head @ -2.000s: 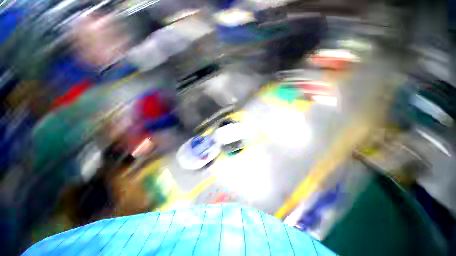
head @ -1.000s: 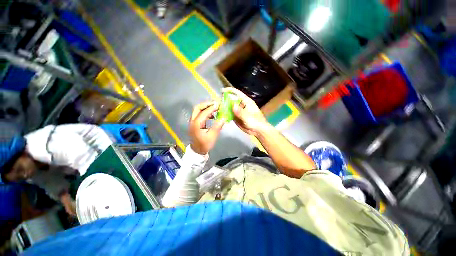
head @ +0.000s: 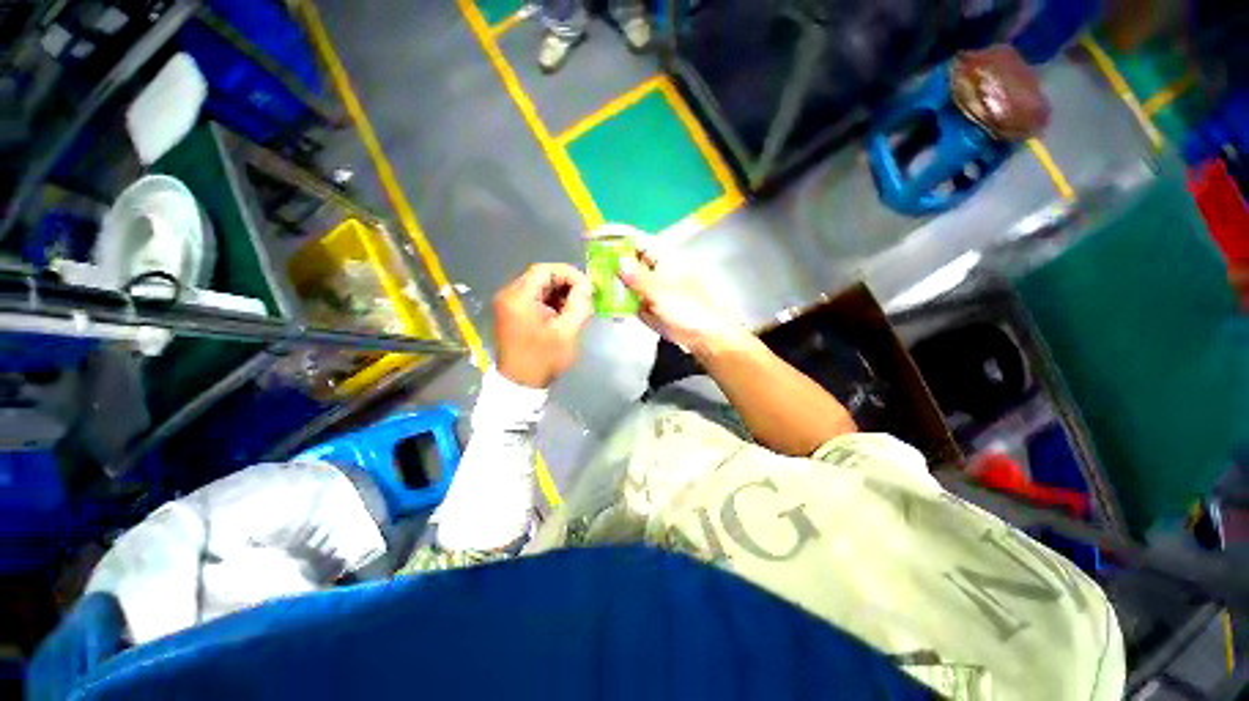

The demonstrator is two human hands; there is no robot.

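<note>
A small bright lime-green roll, which looks like tape (head: 612, 275), is held up in front of my body, above the floor. My right hand (head: 667, 293) grips it from the right, with fingers on its face and edge. My left hand (head: 543, 326), with a white sleeve at the wrist, is curled at the roll's left edge. Its fingertips are at or very near the roll; blur hides whether they pinch it.
An open brown box (head: 897, 359) with dark contents stands right of my forearm. A green-topped bench (head: 1109, 329) is at right. A blue stool (head: 931, 154) is at upper right. A person in white (head: 247, 541) is at lower left, near a yellow bin (head: 359, 295). Another person's feet (head: 558, 47) show at top.
The view has turned, so the box and the seated person appear shifted. Both hands remain at the green roll; my left hand's fingers are now more curled.
</note>
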